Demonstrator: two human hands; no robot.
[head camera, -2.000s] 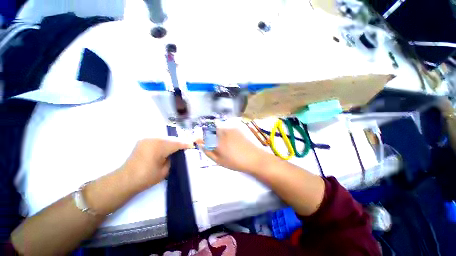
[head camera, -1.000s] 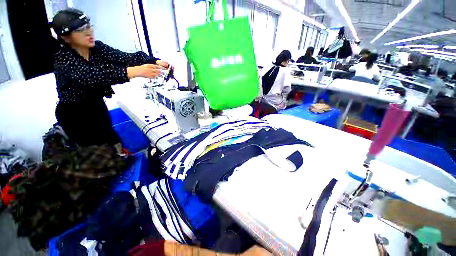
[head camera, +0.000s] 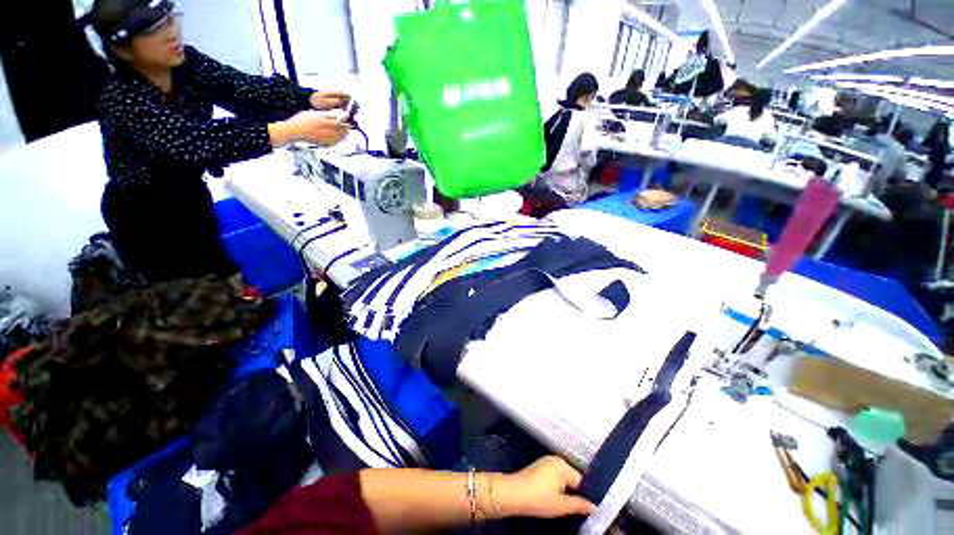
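A long navy and white strip runs from near the sewing machine's presser foot to the table's front edge. Its navy part has a bend or overlap midway. My left hand, with a bracelet at the wrist, reaches in from the bottom and has its fingers closed on the strip's near end at the table edge. The tips are partly hidden by the strip. My right hand is out of the picture.
Navy and white striped strips lie heaped on the table's left end. Blue bins hold fabric below. Yellow-handled scissors, snips and a cardboard piece lie right. A person stands at back left; a green bag hangs nearby.
The view has swung left from the machine, where both hands were at the presser foot. My left hand now shows on the strip; one second ago only a forearm showed at the bottom edge.
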